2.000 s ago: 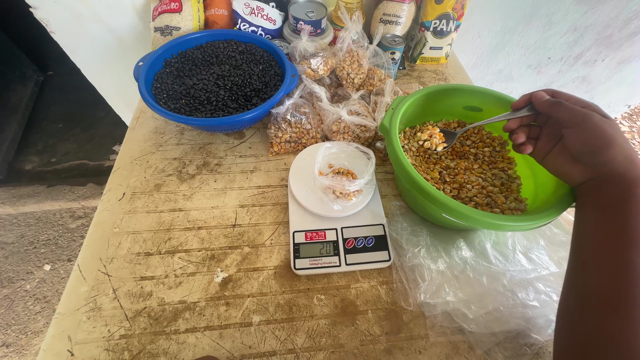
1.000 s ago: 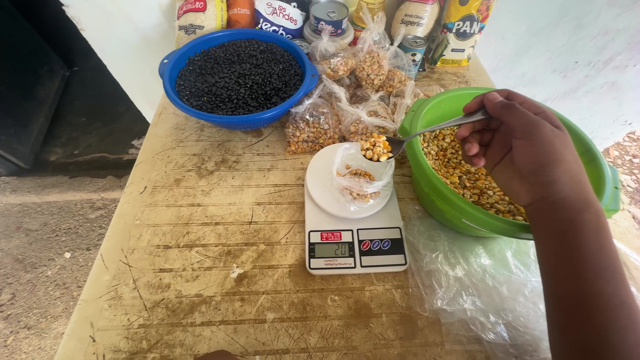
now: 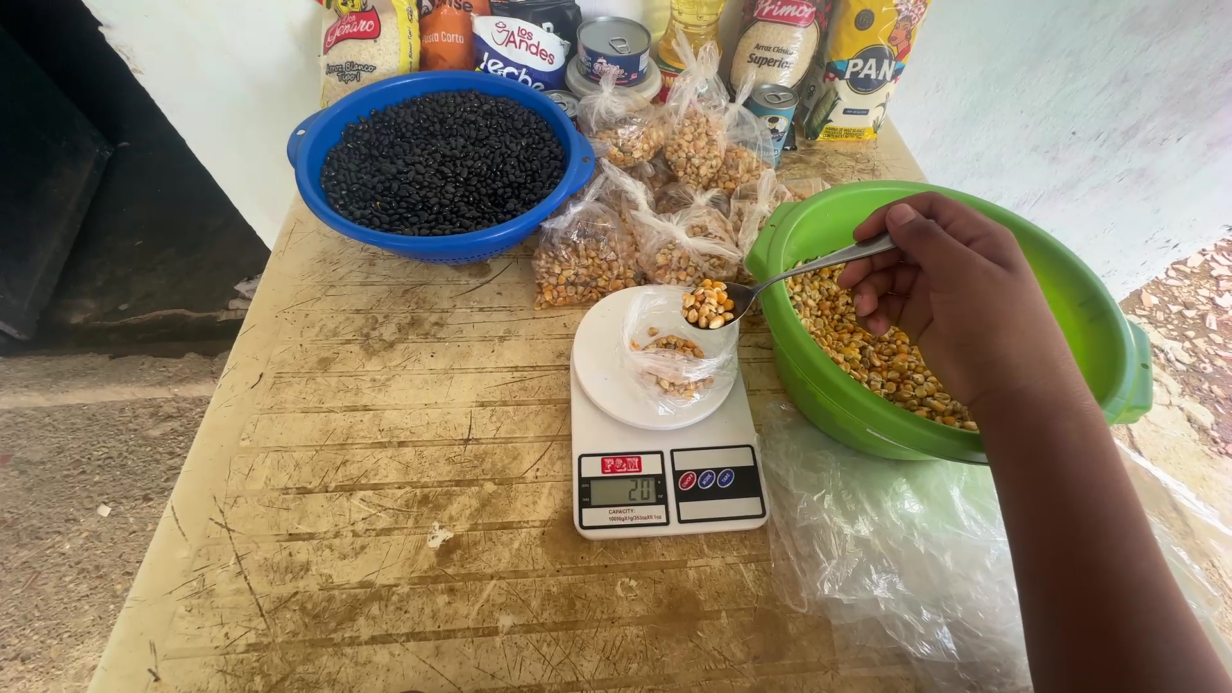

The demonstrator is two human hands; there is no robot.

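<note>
My right hand [image 3: 938,279] holds a metal spoon [image 3: 818,262] by its handle, over the near left side of a green plastic bowl [image 3: 1049,260] of corn kernels [image 3: 881,361]. The spoon's bowl, heaped with yellow and pale kernels [image 3: 708,306], hangs at the upper right of an open clear plastic bag [image 3: 679,371] with some kernels inside. That bag rests on the round white platform of a digital kitchen scale [image 3: 669,481], whose display is lit with digits. My left hand is not clearly visible.
Tied plastic bags of corn [image 3: 587,255] stand behind the scale, beside a blue colander [image 3: 462,241] of black beans [image 3: 443,159]. Food packages [image 3: 866,72] and cans [image 3: 613,48] line the wall. Thin clear plastic bags [image 3: 895,549] lie at the right of the scratched table [image 3: 385,500].
My right hand has moved the loaded spoon left, from above the green bowl to the mouth of the bag on the scale. The view has shifted somewhat.
</note>
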